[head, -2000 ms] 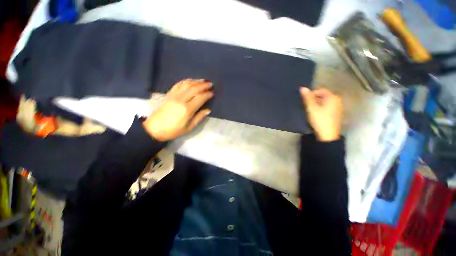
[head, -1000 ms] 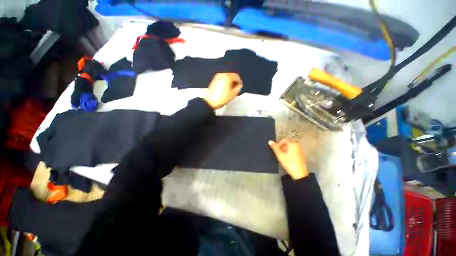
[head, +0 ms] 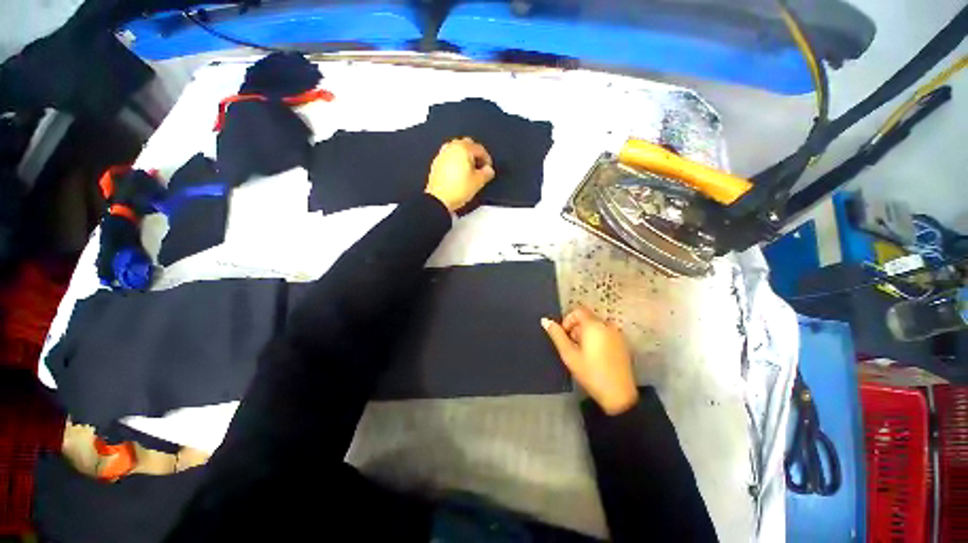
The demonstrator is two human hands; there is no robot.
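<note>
A long dark cloth panel (head: 483, 334) lies across the table, its straight right end flat and its left part wavy. My left forearm crosses over its middle. My left hand (head: 462, 175) is at the stacked dark cut pieces (head: 372, 170) on the far side, fingers curled down on the cloth; whether they pinch a piece cannot be told. My right hand (head: 594, 355) is at the panel's right edge, thumb and fingers drawn together with the thumb tip at the edge; whether it grips anything is not clear.
A steam iron (head: 663, 207) with an orange-yellow handle rests at the right, hoses running to the upper right. Tied dark bundles (head: 260, 133) stand at the far left. Black-handled scissors (head: 812, 445) lie on a blue surface beside a red crate (head: 894, 456). Dark cloth (head: 117, 498) hangs near left.
My left hand has left the long panel and reached forward onto the far stacked pieces. My right hand stays at the panel's right end. The view has shifted to show more of the table's far side.
</note>
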